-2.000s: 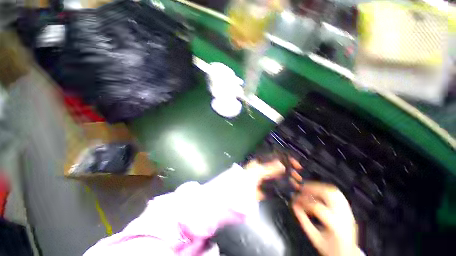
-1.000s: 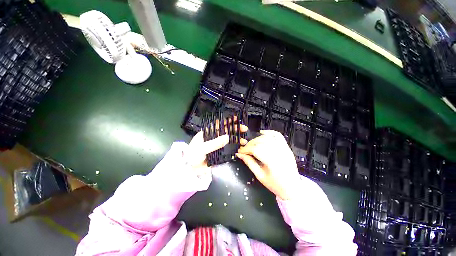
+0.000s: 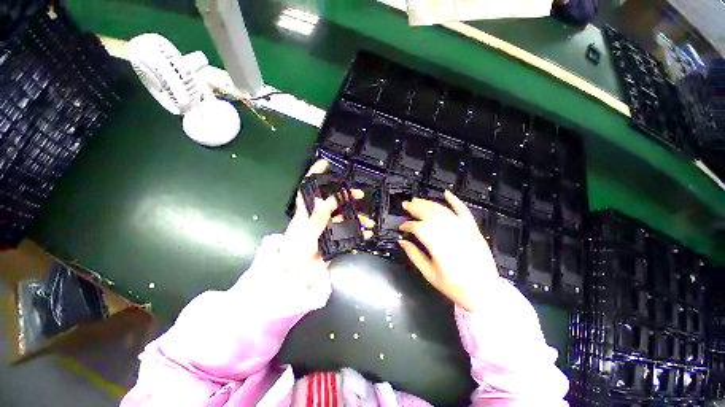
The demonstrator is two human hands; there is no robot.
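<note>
My left hand holds black plastic frames, with fingers showing through the openings. My right hand is just to the right, over the near edge of the large black blister tray. Its fingertips are at a dark frame or pocket there; whether they grip it cannot be told. The tray has rows of rectangular pockets, many with dark frames in them. Small pale specks lie on the green bench near my body.
A white desk fan stands at the upper left beside a metal post. Stacked black trays are at the right and far left. An open cardboard box is at the lower left. A raised green ledge runs behind the tray.
The view was blurred and turned left, then settled over the bench. Since one second ago, my right hand has moved off the frames in my left hand to the tray edge. The fanned frames now lie flatter.
</note>
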